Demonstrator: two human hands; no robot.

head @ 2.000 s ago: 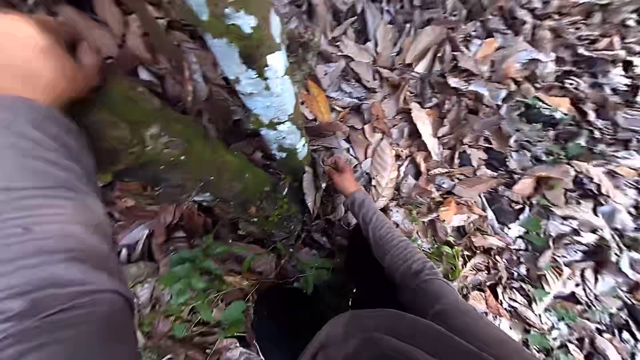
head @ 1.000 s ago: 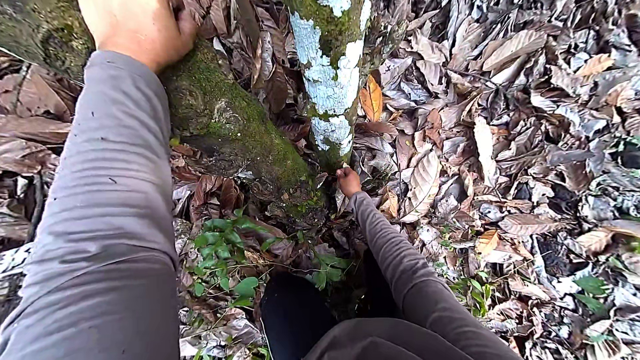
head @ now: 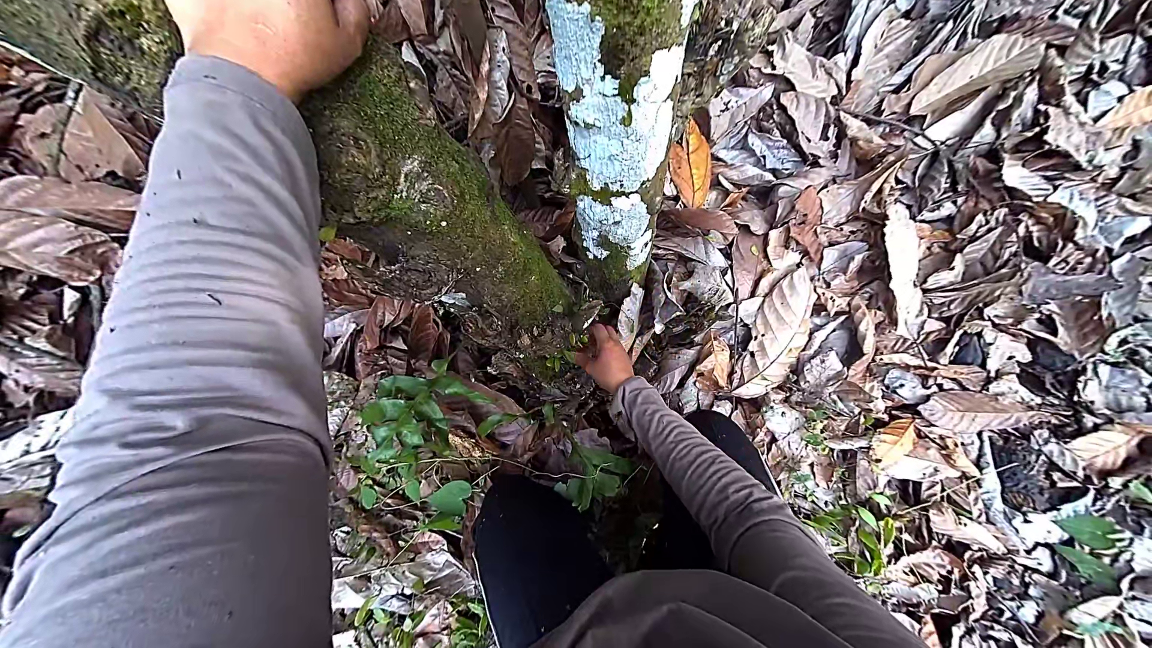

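Observation:
My left hand (head: 274,36) rests on top of a mossy, leaning tree trunk (head: 432,198) at the upper left; its fingertips are cut off or hidden. Low down at the foot of the trunks is my right hand (head: 605,358), its fingers bent against a small green-leaved sprig (head: 576,340) by the mossy base. Whether the fingers grip the sprig cannot be told. Just above this hand rises a second trunk (head: 621,135) with flaking whitish patches and moss.
Low green plants (head: 414,423) grow left of my boots (head: 535,549), which stand below the trunk base. Dry brown leaves (head: 972,315) cover the ground on both sides. An orange leaf (head: 691,166) lies beside the whitish trunk.
My right hand has moved slightly from the foot of the whitish trunk toward the mossy trunk's base. My left hand stays on the mossy trunk. The view has shifted since the first frame.

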